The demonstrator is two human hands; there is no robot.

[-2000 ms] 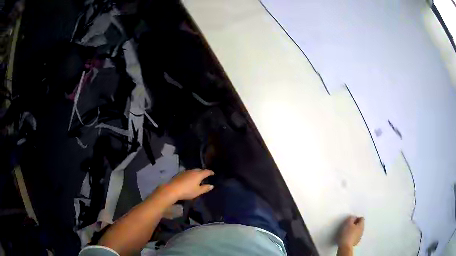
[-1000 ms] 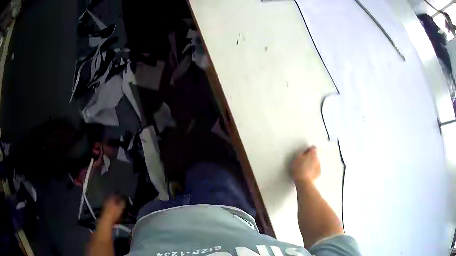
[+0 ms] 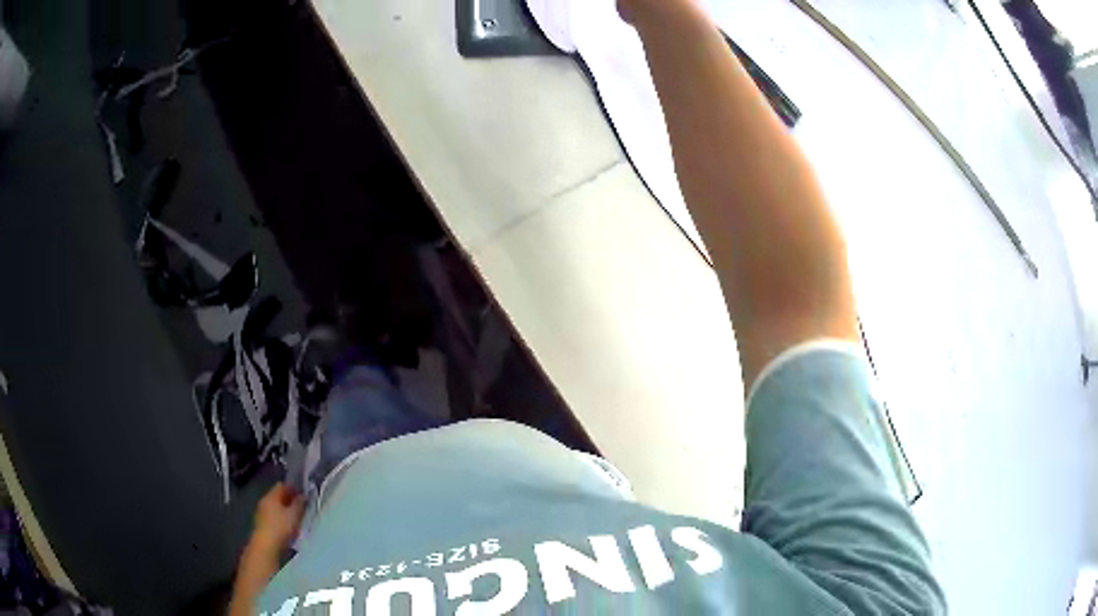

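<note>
The pale paper marker (image 3: 963,349) lies on the fabric lay, whose dark edge (image 3: 642,181) curves along the off-white table (image 3: 506,217). A flat grey base plate (image 3: 503,29) with a screw sits on the table at the top edge, cut off by the frame. My right arm reaches forward across the lay. My right hand (image 3: 631,9) is mostly cut off by the top edge, so what it holds is hidden. My left hand (image 3: 279,510) hangs low at my left side, small and blurred, off the table.
A short dark bar (image 3: 766,87) lies on the paper beside my right forearm. A long thin rod (image 3: 921,118) lies farther right. A narrow dark-edged strip (image 3: 893,439) shows beside my right sleeve. Fabric scraps (image 3: 247,379) litter the dark floor at left. The table's brown edge runs diagonally.
The view has moved along the table, bringing the base plate and short bar into sight. My right hand has gone from the bare table to the top edge. My left hand stays low.
</note>
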